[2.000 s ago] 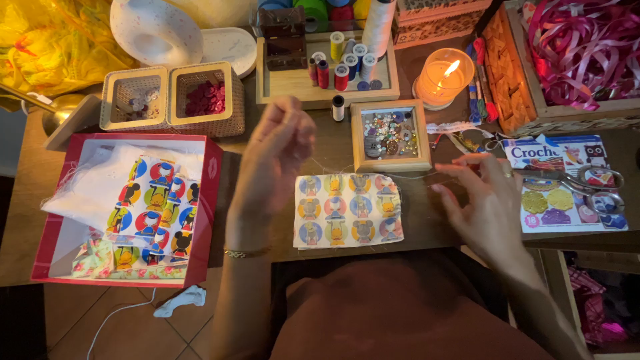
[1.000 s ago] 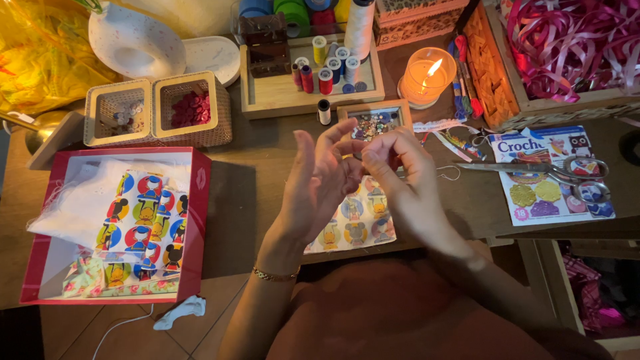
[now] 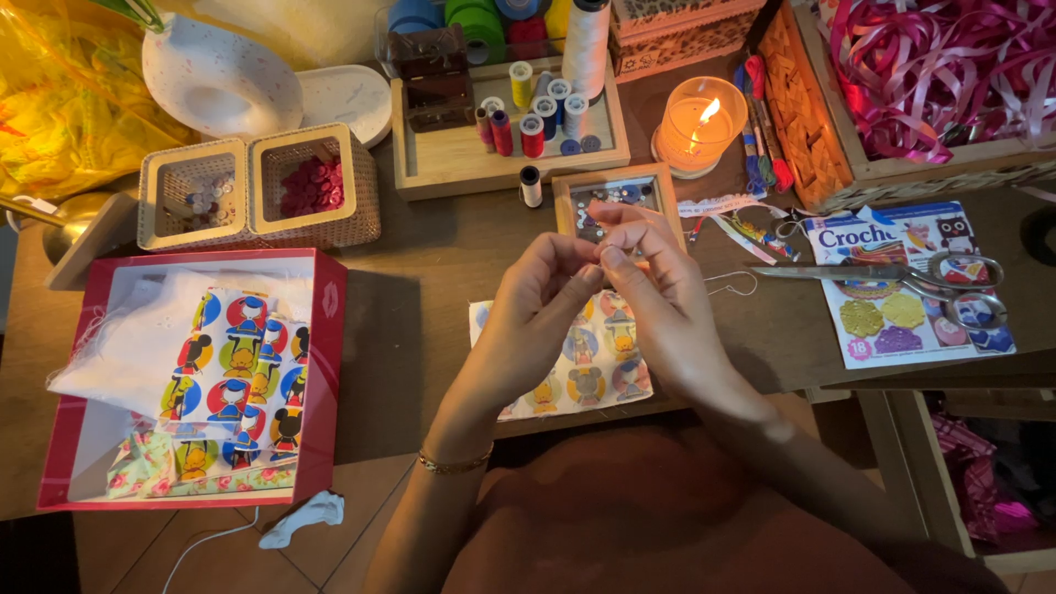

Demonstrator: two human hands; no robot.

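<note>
My left hand (image 3: 544, 313) and my right hand (image 3: 664, 301) meet fingertip to fingertip over a piece of printed cartoon fabric (image 3: 586, 375) at the table's front edge. Both thumbs and forefingers are pinched together; something very small may be between them, too fine to make out. A pale thread (image 3: 734, 283) curls on the table right of my right hand. Just behind my fingers is a wood-framed box of beads and buttons (image 3: 563, 210). A black thread spool (image 3: 530, 188) stands left of that box. Metal scissors (image 3: 899, 272) lie across a crochet magazine (image 3: 891, 330).
A lit candle in a glass (image 3: 701, 124) burns behind the bead box. Thread spools stand in a wooden tray (image 3: 495, 177). At left are woven button baskets (image 3: 256, 235) and a red box of fabrics (image 3: 326, 371). A ribbon basket (image 3: 949, 173) is at back right.
My hands were wide apart two seconds ago, and they came together above the fabric. Since one second ago the left hand's spread fingers have curled in to meet the right fingertips.
</note>
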